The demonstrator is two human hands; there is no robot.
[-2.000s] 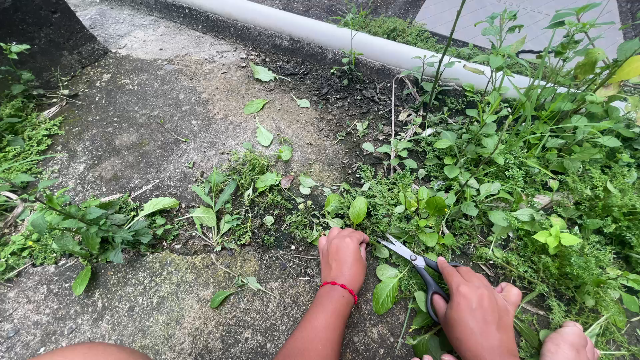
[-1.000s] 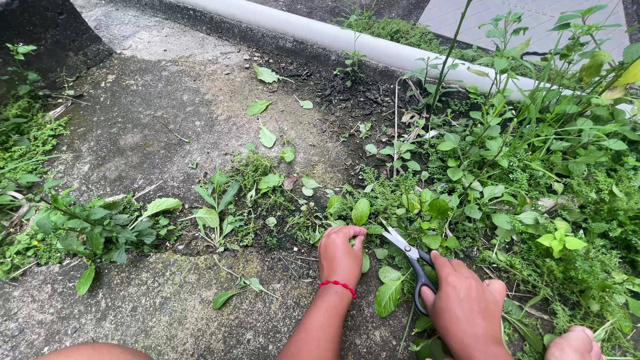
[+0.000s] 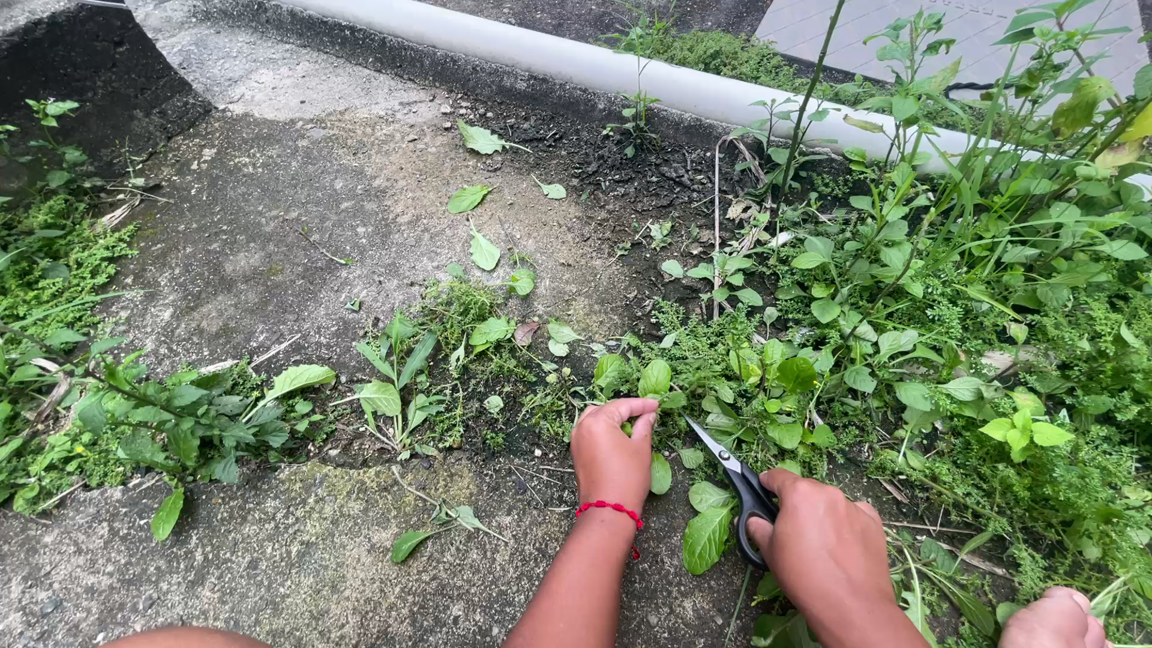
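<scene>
My left hand [image 3: 613, 453], with a red cord bracelet at the wrist, pinches a small green plant stem or leaf between thumb and fingertips. Just right of it, my right hand [image 3: 823, 540] grips the black handles of a pair of scissors [image 3: 742, 495]. The metal blades look closed and point up and left, toward the small leafy plants. A round green leaf [image 3: 655, 378] stands just above my left fingertips. Below the blades, broad leaves [image 3: 707, 538] lie over the concrete. What exactly my left fingers hold is mostly hidden.
Dense weeds [image 3: 954, 360] cover the right side, and another clump [image 3: 180, 423] grows at the left. Loose leaves [image 3: 483, 250] lie on the concrete slab [image 3: 270, 216]. A white pipe [image 3: 576, 67] runs along a low kerb behind. Part of another hand [image 3: 1055, 621] shows at the lower right corner.
The scissors' blades, apart two seconds ago, now look closed. My left hand stays near the same plants, and my right hand still holds the scissors beside it.
</scene>
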